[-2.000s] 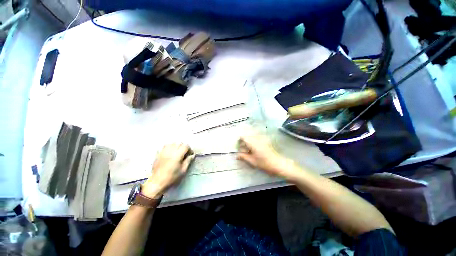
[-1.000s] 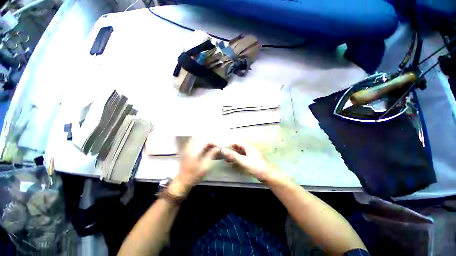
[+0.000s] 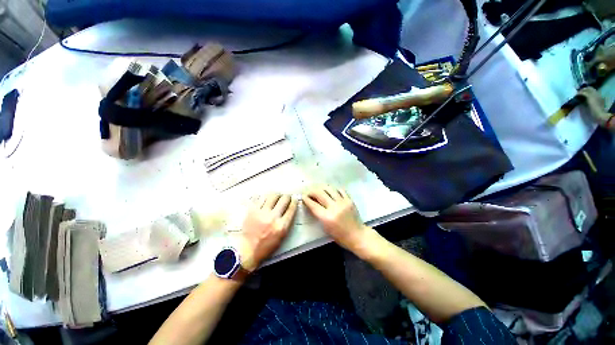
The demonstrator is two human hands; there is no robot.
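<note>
A beige fabric piece (image 3: 307, 217) lies near the table's front edge, mostly hidden under my hands. My left hand (image 3: 271, 222) is on its left part and my right hand (image 3: 334, 214) on its right part, fingertips close together at its far edge. Narrow pressed pieces (image 3: 259, 168) with dark edge lines lie just beyond my hands. A flat beige piece (image 3: 128, 248) with a crumpled pale piece (image 3: 172, 234) on its right end lies left of my left hand. Grey-brown stacks of cut pieces (image 3: 82, 273) stand at the left.
The steam iron (image 3: 398, 124) rests on a black cloth (image 3: 438, 172) at the right, its cord rising behind. A tied bundle (image 3: 158, 98) lies upper left, with a dark phone (image 3: 8, 114) at the far left. A blue padded arm (image 3: 202, 15) runs behind. Another person's hand (image 3: 597, 106) shows far right.
My hands have come together over a piece at the table edge. A crumpled pale piece now shows beside my left hand. The camera view has swung, shifting everything leftward in the picture.
</note>
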